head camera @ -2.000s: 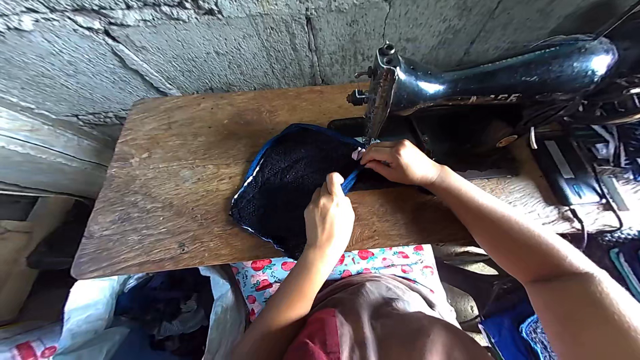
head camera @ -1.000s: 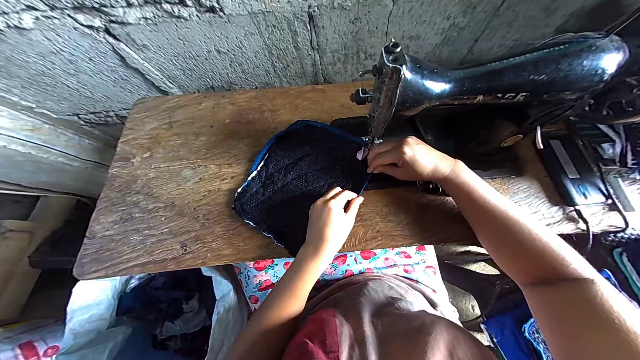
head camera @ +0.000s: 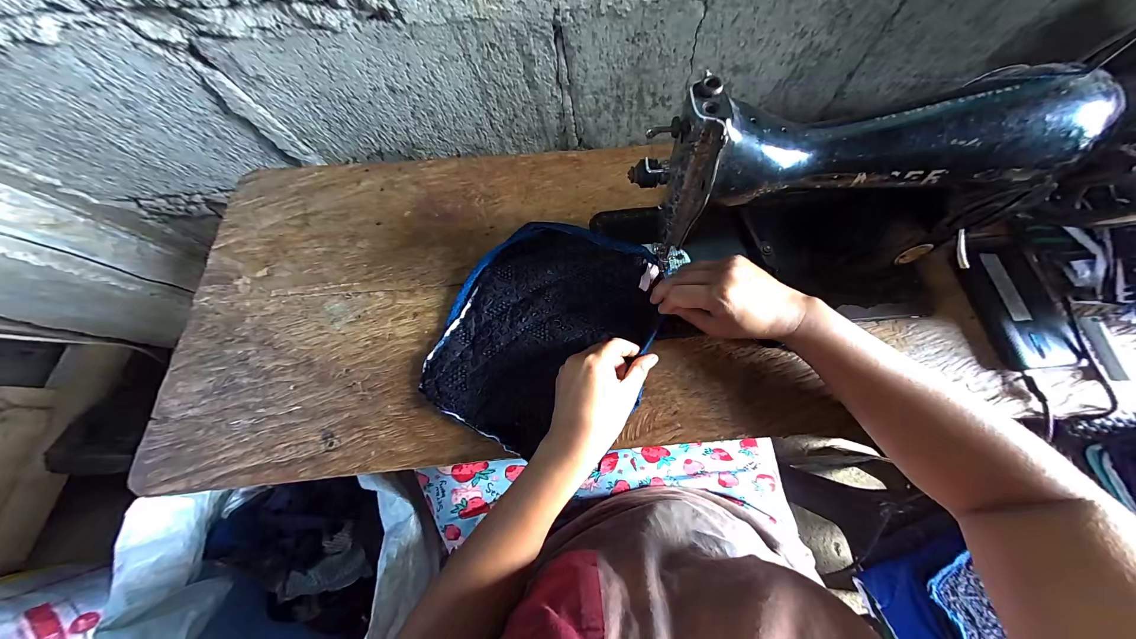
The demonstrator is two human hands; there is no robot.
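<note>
A dark, textured cloth piece (head camera: 541, 311) with blue edging and some white along its rim lies on the wooden sewing table (head camera: 302, 328). Its right edge runs to the needle area of a black sewing machine (head camera: 799, 155). With fingertips at the cloth's edge close to the presser foot, my right hand (head camera: 732, 297) pinches the blue edging. My left hand (head camera: 599, 390) grips the same edge lower down, near the table's front. A small pale tag or scrap (head camera: 649, 276) shows beside the needle. The needle tip itself is hard to make out.
A rough concrete block wall (head camera: 461, 80) stands behind the table. Below the left front, an open white sack (head camera: 404, 532) holds dark cloth. A black box-like device (head camera: 1021, 306) with cables sits at the right. Blue fabric (head camera: 914, 577) lies low at the right, and a strawberry-print cloth (head camera: 701, 466) covers my lap.
My left hand has moved down along the cloth's edge since two seconds ago. My right hand stays near the needle, a little lower at first and now much as one second ago.
</note>
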